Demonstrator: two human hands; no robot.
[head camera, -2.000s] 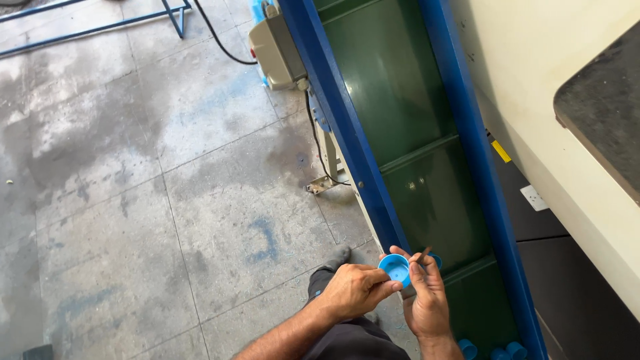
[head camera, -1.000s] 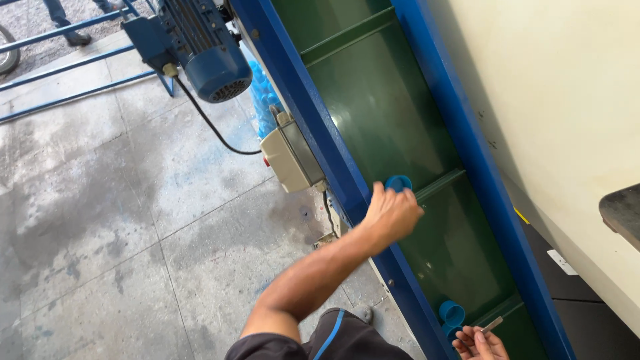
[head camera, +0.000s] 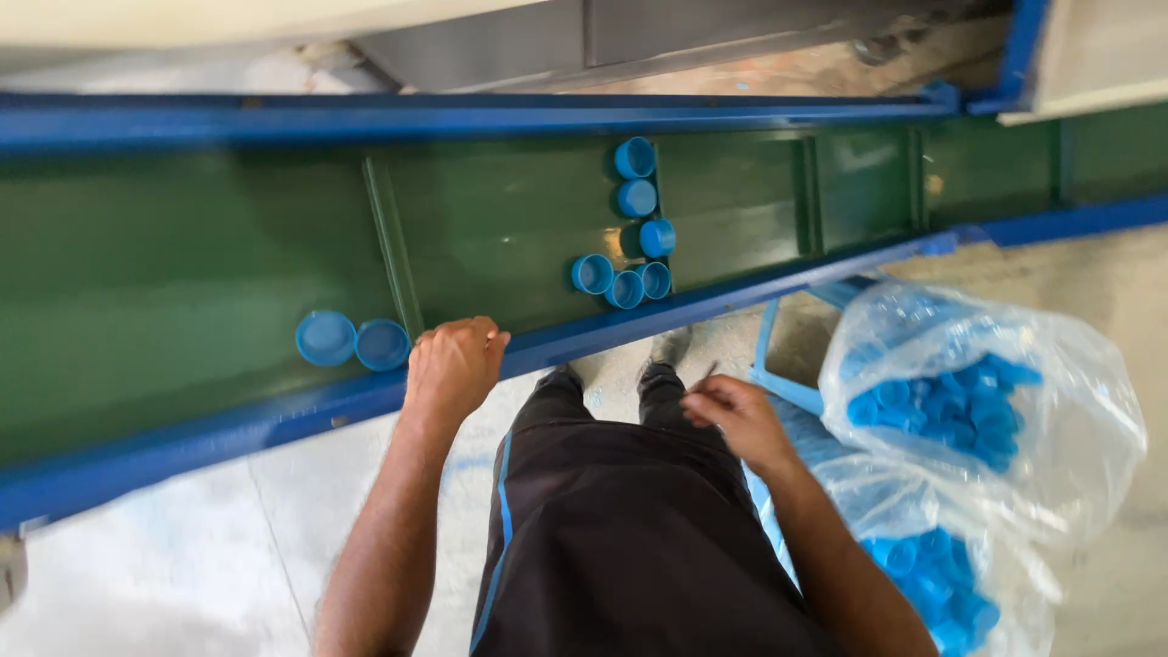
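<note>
My left hand (head camera: 456, 365) is over the near blue rail of a green cleated conveyor belt (head camera: 520, 192), its fingers curled and their undersides hidden. Just left of it, on the belt, two blue plastic caps (head camera: 326, 338) lie side by side. Several more blue caps (head camera: 636, 198) sit near a cleat farther right, some with their open side up. My right hand (head camera: 737, 418) is below the near rail, in front of my body, pinching a thin dark tool (head camera: 710, 370) whose kind I cannot tell.
Clear plastic bags (head camera: 1077, 392) of blue caps stand at the right, by a light-blue frame (head camera: 766, 338). The blue far rail (head camera: 511, 117) runs along the belt. A pale machine panel (head camera: 228, 23) is beyond it. My shoes are on the floor below.
The view has turned strongly. A second ago my left hand was over the belt at a blue cap; now it is at the near rail. My right hand still has the thin tool.
</note>
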